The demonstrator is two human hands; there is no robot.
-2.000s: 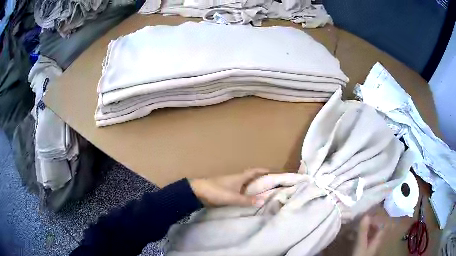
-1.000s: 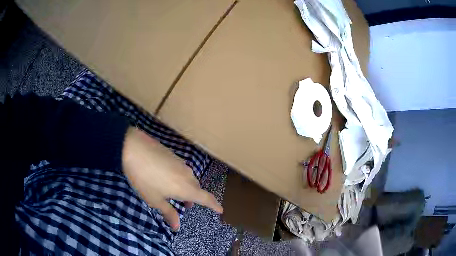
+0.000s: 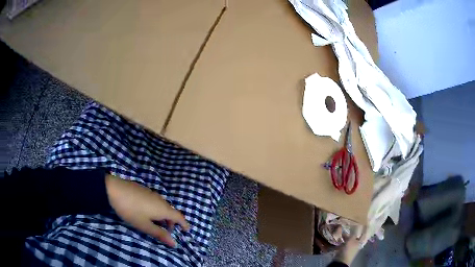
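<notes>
My left hand (image 3: pixel 143 211) is over the checked cloth on my lap, fingers a little bent and apart, holding nothing that I can see. My right hand (image 3: pixel 350 251) is small and blurred at the bottom edge, against the cream fabric strips (image 3: pixel 393 190) at the table's right corner; its fingertips are unclear, so I cannot tell if it grips them. Red-handled scissors (image 3: pixel 345 171) lie on the table, blades pointing up the picture. A white tape roll (image 3: pixel 317 107) lies flat just above them.
Brown cardboard (image 3: pixel 250 99) covers the table, with a dark seam across it. Crumpled white cut pieces (image 3: pixel 359 70) run along its right side. The checked cloth (image 3: pixel 172 156) is against the front edge. A brown box (image 3: pixel 285 221) stands below the table edge. A dark greenish object (image 3: pixel 436 219) is at the right.
The view has swung right from the cream stack and tied bundle, now out of sight. My left hand has left the bundle and lowered. My right hand has come to the cream strips, which have shifted.
</notes>
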